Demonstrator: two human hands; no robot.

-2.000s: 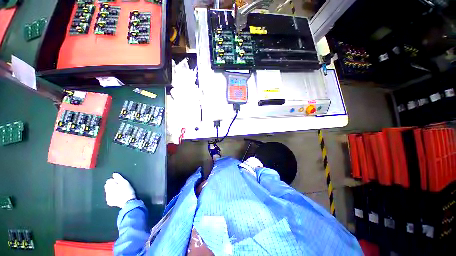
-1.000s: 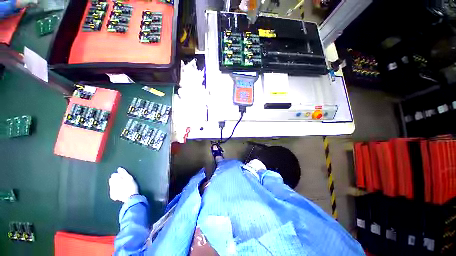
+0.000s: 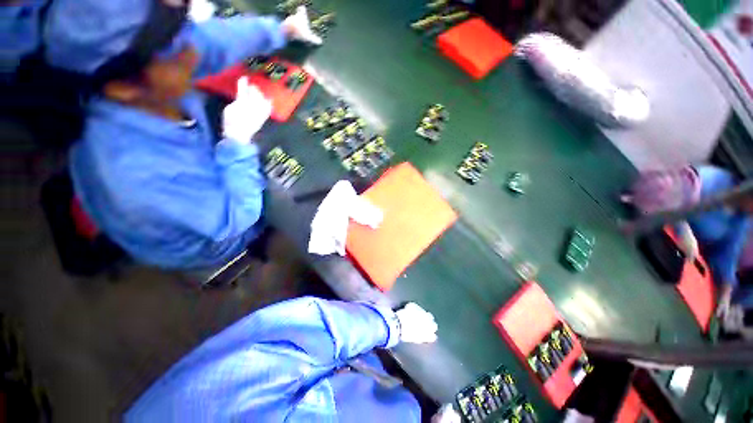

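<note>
My left hand (image 3: 415, 323), in a white glove, rests on the green bench near its edge. I see nothing in it, but blur hides how its fingers are set. A small white-gloved part at the bottom edge, likely my right hand (image 3: 446, 414), is mostly cut off. Beside it populated circuit board panels (image 3: 487, 395) lie on the bench. A red pad (image 3: 513, 318) to the right carries more populated panels (image 3: 555, 350). Ahead of my left hand, a larger orange-red pad (image 3: 409, 223) lies with a crumpled white cloth (image 3: 333, 219) on its left side.
A person in a blue smock and cap (image 3: 165, 182) sits at the left, with gloved hands over panels and a red pad. Another person's arms (image 3: 717, 223) show at the right edge. Spaced panels (image 3: 475, 163), a plain green panel (image 3: 579, 249) and a white wrapped bundle (image 3: 584, 81) lie farther along.
The view has swung left, away from the machine and along the bench, bringing another worker into view. My left hand still rests on the bench. My right hand is no longer clearly seen on my lap.
</note>
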